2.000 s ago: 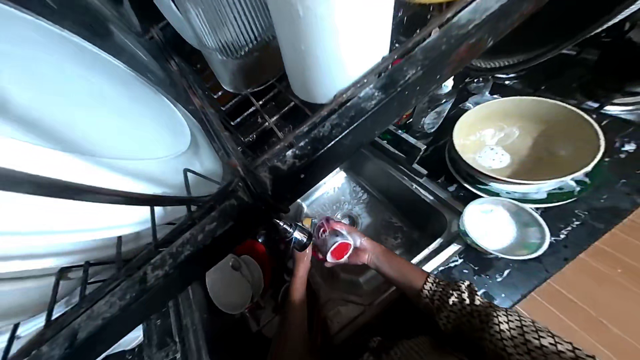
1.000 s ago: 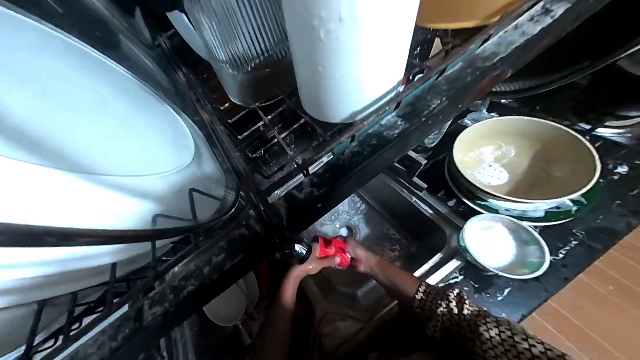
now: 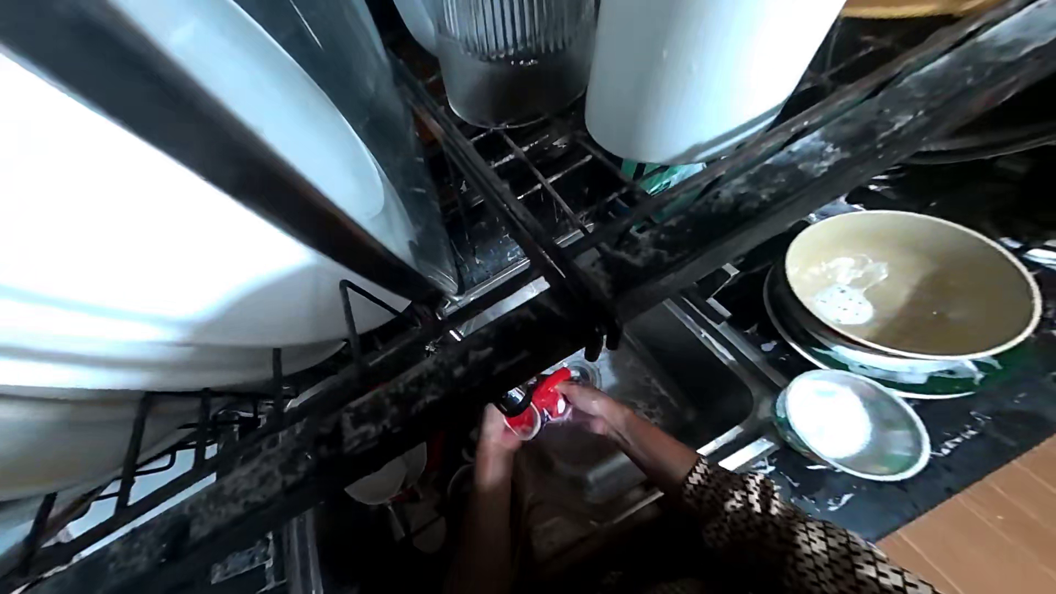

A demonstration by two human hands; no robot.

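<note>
Below the black dish rack, both hands are together over the metal sink (image 3: 590,462), under the dark end of the tap (image 3: 515,401). My left hand (image 3: 498,431) has its fingers closed on a small red item with a pale round rim (image 3: 525,422). In my right hand (image 3: 596,406) is a red piece (image 3: 551,391), held close against the first one. Whether the two red pieces are joined, I cannot tell. The rack frame and blur hide part of the fingers.
The black rack (image 3: 577,289) crosses over the sink, holding white plates (image 3: 165,272), a ribbed clear jug (image 3: 516,74) and a white container (image 3: 701,74). Right of the sink stand a soapy cream bowl (image 3: 924,289) on plates and a metal bowl (image 3: 858,425). Dishes (image 3: 388,478) lie left.
Two seconds ago my right hand held a clear cup-like item with a red end toward the camera. Now red pieces show between both hands. The view has shifted closer to the rack.
</note>
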